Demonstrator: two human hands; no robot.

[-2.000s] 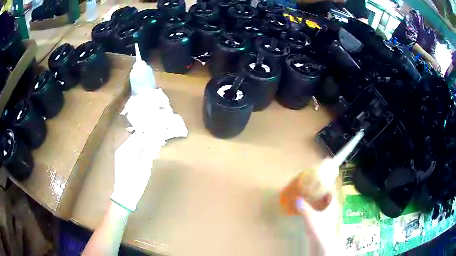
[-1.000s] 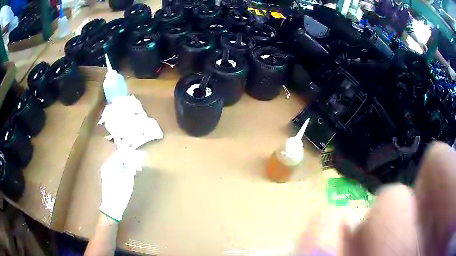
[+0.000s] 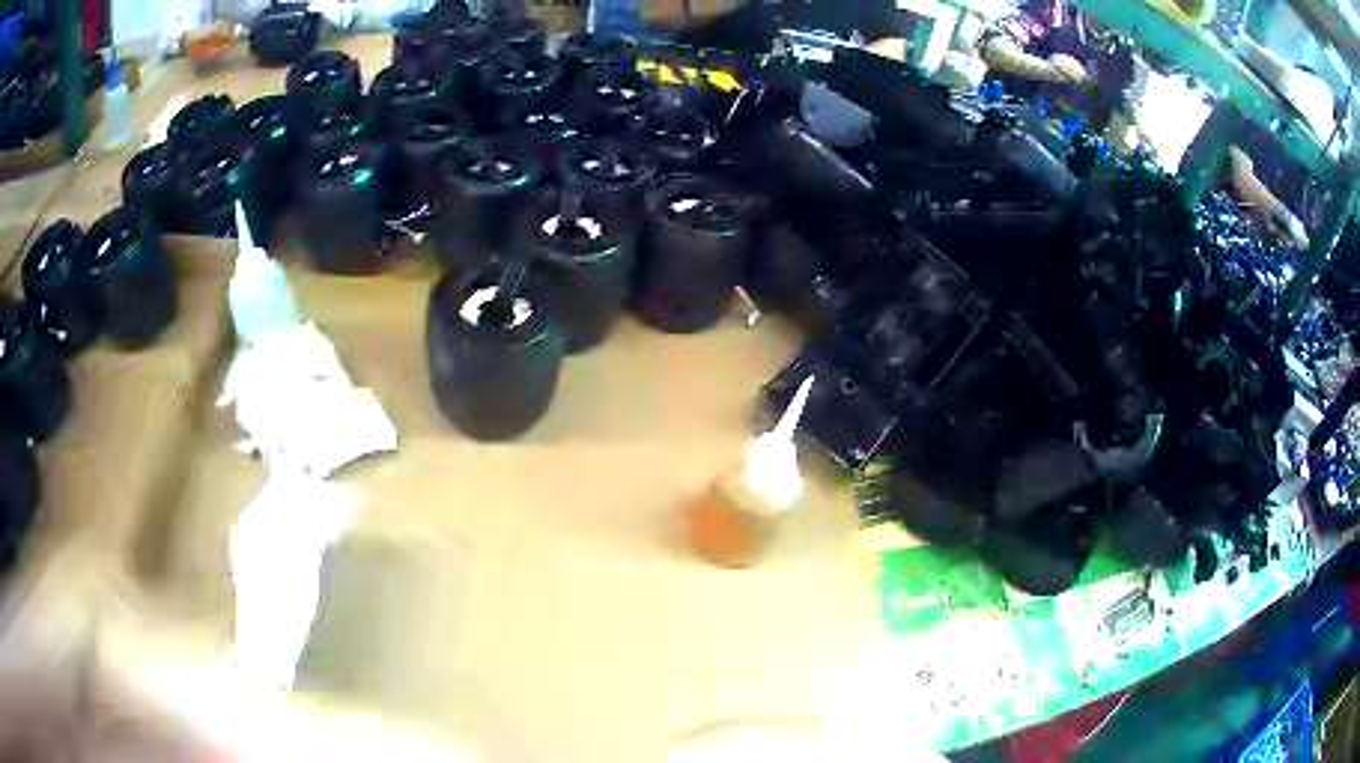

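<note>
My left hand, in a white glove (image 3: 281,578), lies on the brown cardboard at lower left, just below a crumpled white cloth (image 3: 306,406). Its fingers are washed out, so their grip cannot be told. A large blurred skin-coloured shape (image 3: 164,708) crosses the bottom edge close to the camera; it seems to be my right hand or arm, with no clear fingers. The amber glue bottle (image 3: 746,504) stands right of centre, its pale nozzle tilted up to the right. A clear bottle (image 3: 260,291) stands behind the cloth. One black housing (image 3: 495,358) stands upright in front of the others.
Several black housings (image 3: 346,216) crowd the back and left. A heap of loose black plastic parts (image 3: 1029,358) covers the right, beside a green-white printed sheet (image 3: 955,656) at the lower right edge. A person's arm (image 3: 1032,63) shows at the back right.
The view has swung right. My right hand let go of the amber bottle, which now stands on the cardboard, and came up close to the camera. The gloved hand stays beside the cloth.
</note>
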